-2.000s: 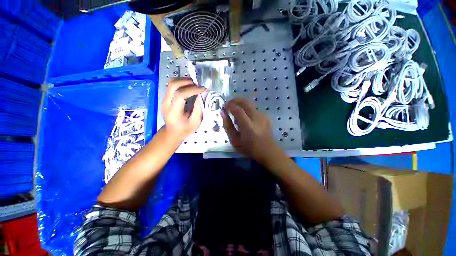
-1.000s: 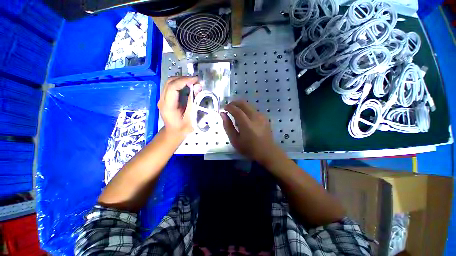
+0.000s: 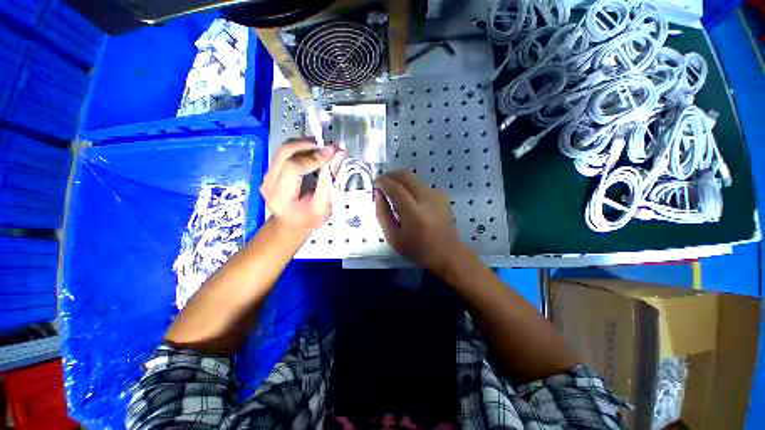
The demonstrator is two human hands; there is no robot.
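Note:
A coiled white cable (image 3: 356, 172) is held between my two hands above the perforated work plate. My left hand (image 3: 300, 183) pinches the cable near one end, and a white plug (image 3: 314, 123) points up from its fingertips toward the back. My right hand (image 3: 413, 214) holds the right side of the coil with thumb and fingers. The clear to silvery marking fixture (image 3: 361, 133) lies on the plate just beyond my hands. The lower part of the coil is washed out by glare, so its outline is hard to see.
The perforated plate (image 3: 455, 159) has a round fan grille (image 3: 340, 55) at the back. A cable pile (image 3: 621, 92) lies on a green mat (image 3: 545, 214) at right. A lined blue bin (image 3: 117, 243) and a small blue bin (image 3: 138, 84) stand left. A cardboard box (image 3: 600, 336) is low right.
The coil has turned and now looks narrower. The plug now sticks up from my left fingertips beside the fixture. My left hand has shifted slightly; my right hand has hardly moved.

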